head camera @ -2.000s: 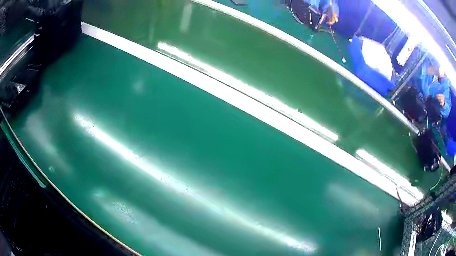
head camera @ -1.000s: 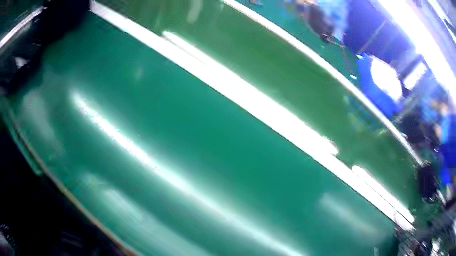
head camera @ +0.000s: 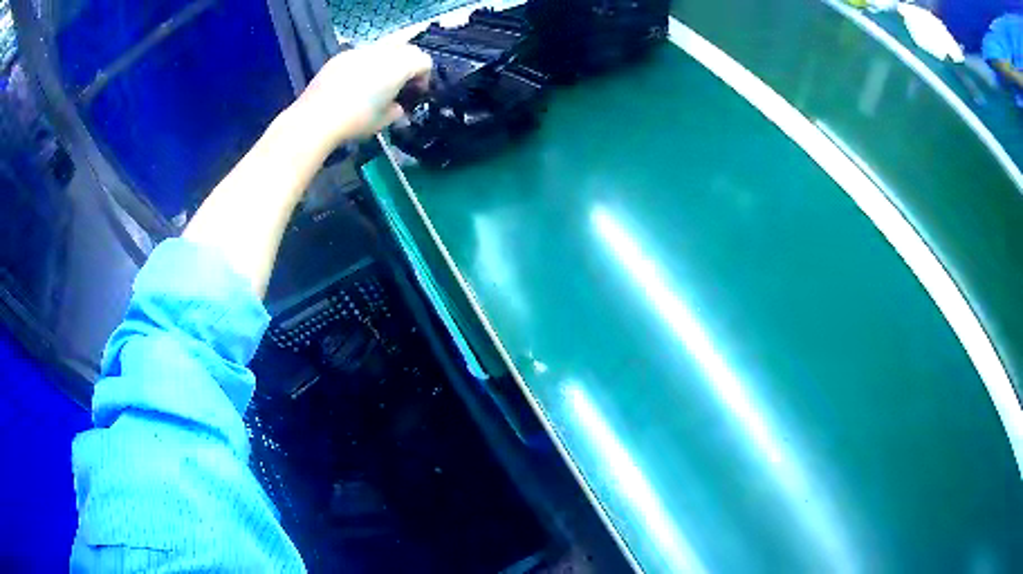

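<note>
My left hand reaches in from the lower left, with a blue sleeve rolled up on the forearm. Its curled fingers are on the near left edge of a black plastic housing and appear to grip it; the fingertips are partly hidden. The housing lies on the green bench surface at its upper left edge. A taller black block stands right behind and beside it. My right hand is not in view.
A black perforated crate with dark parts in it is below the bench edge. A white strip runs along the bench. A person's blue sleeve is at the upper right. Blue panels are at the left.
The view has swung left, bringing the black housing and crate further into the picture. My left arm has come into view, with its hand on the housing.
</note>
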